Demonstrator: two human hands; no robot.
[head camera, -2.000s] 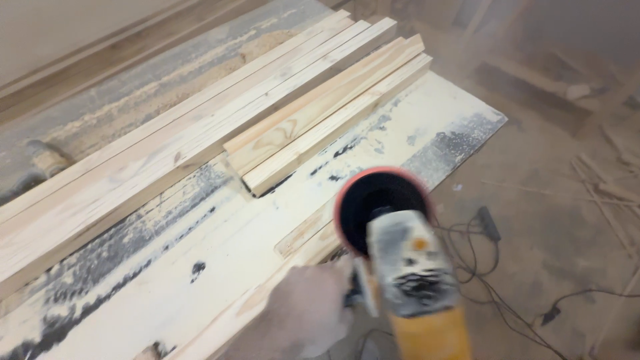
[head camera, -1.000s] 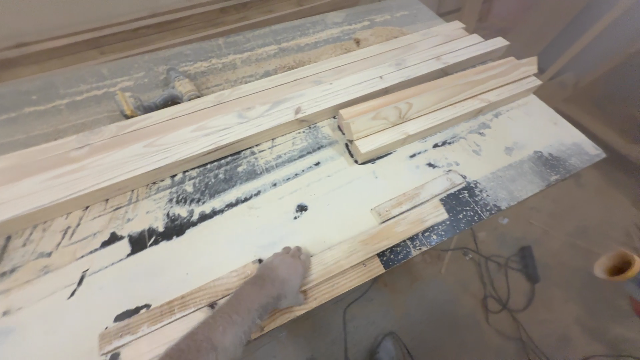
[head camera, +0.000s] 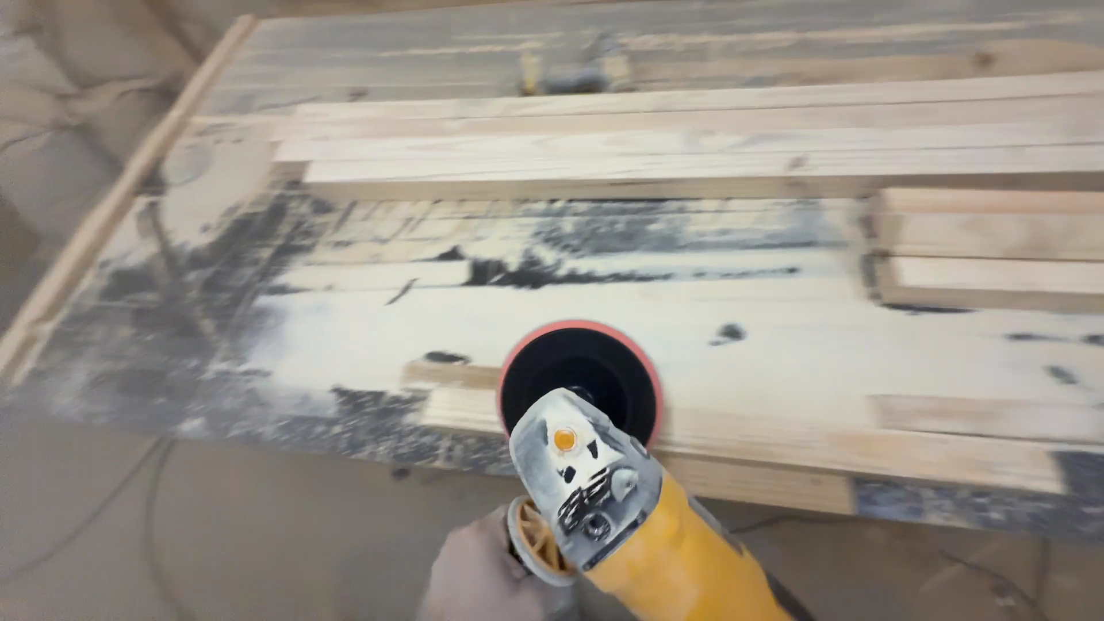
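A yellow angle grinder (head camera: 681, 543) with a metal gear head and a round black backing pad (head camera: 578, 379) edged in red reaches in from the bottom. My left hand (head camera: 483, 573) is closed around its side handle (head camera: 539, 539), at the lower middle. The pad is over the wooden strips (head camera: 776, 448) along the table's near edge; whether it touches them I cannot tell. My right hand is not in view, and the rear of the grinder runs out at the bottom.
Long planed boards (head camera: 604, 159) lie across the dusty table (head camera: 345, 328). Shorter blocks (head camera: 992, 250) are at the right, and a blurred tool (head camera: 573, 78) lies behind the boards. A thin batten (head camera: 129, 190) runs along the left edge. Cables (head camera: 155, 509) lie on the floor.
The grinder, out of view one second ago, is over the near strips. My left hand, then on those strips, now holds the side handle. The view has swung left.
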